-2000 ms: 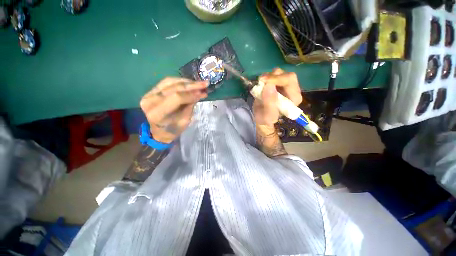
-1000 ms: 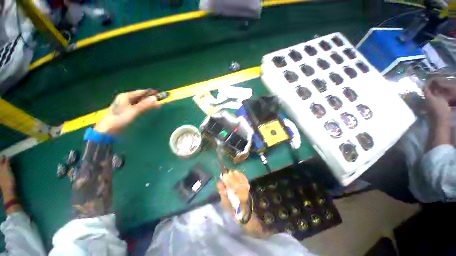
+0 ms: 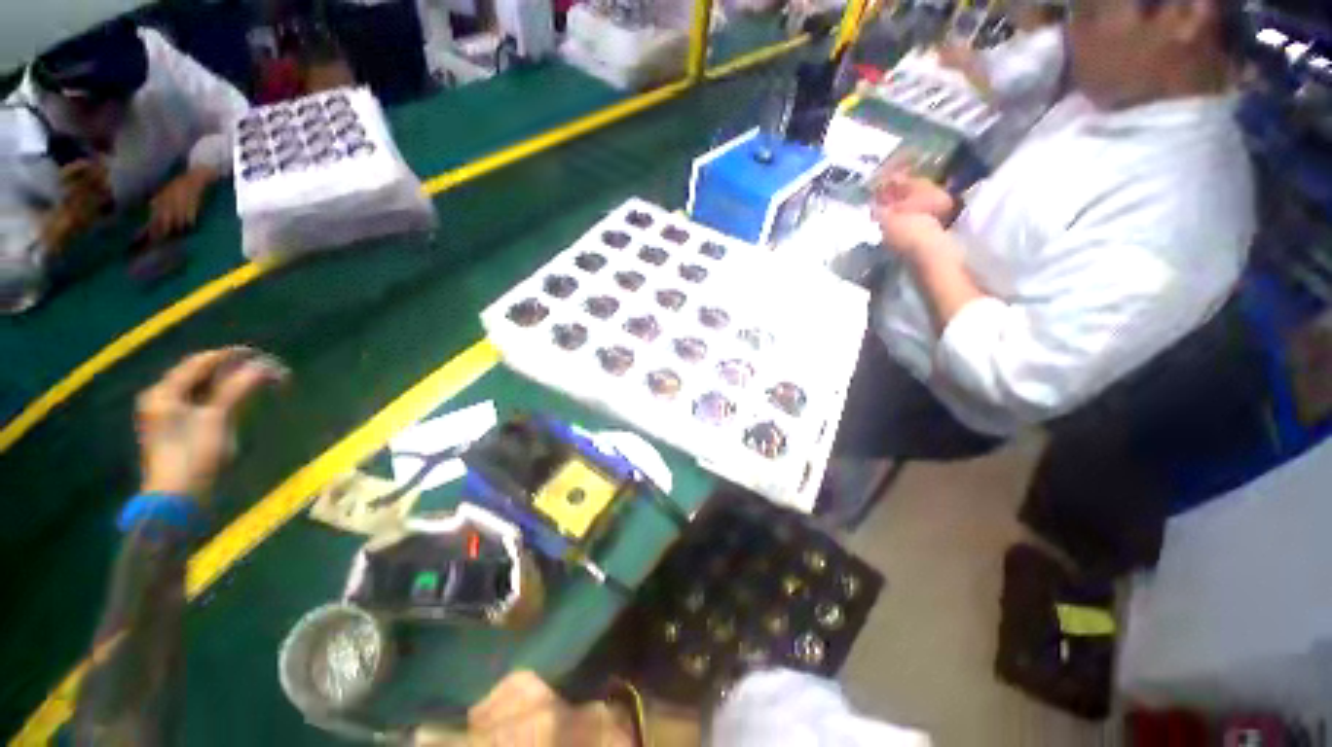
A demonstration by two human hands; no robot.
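Observation:
My left hand, with a blue wristband, is raised over the green bench at the left. Its fingers are curled together; a small blurred pale shape shows at the fingertips, too unclear to name. My right hand is low at the bottom edge, partly cut off, around the soldering iron. The iron's blurred tip part points left below the pale round tub, and its yellow cord shows by the wrist. The holding fixture is not in view.
The fume fan and yellow sponge stand are beside the tub. A large white tray of dark round units lies beyond. A black tray is at lower right. A person sits at right, another at upper left; stacked white trays stand behind.
The view has swung right and up. My left hand has left the fixture and reached out past the bench's yellow tape. My right hand is now near the bottom edge, still with the iron.

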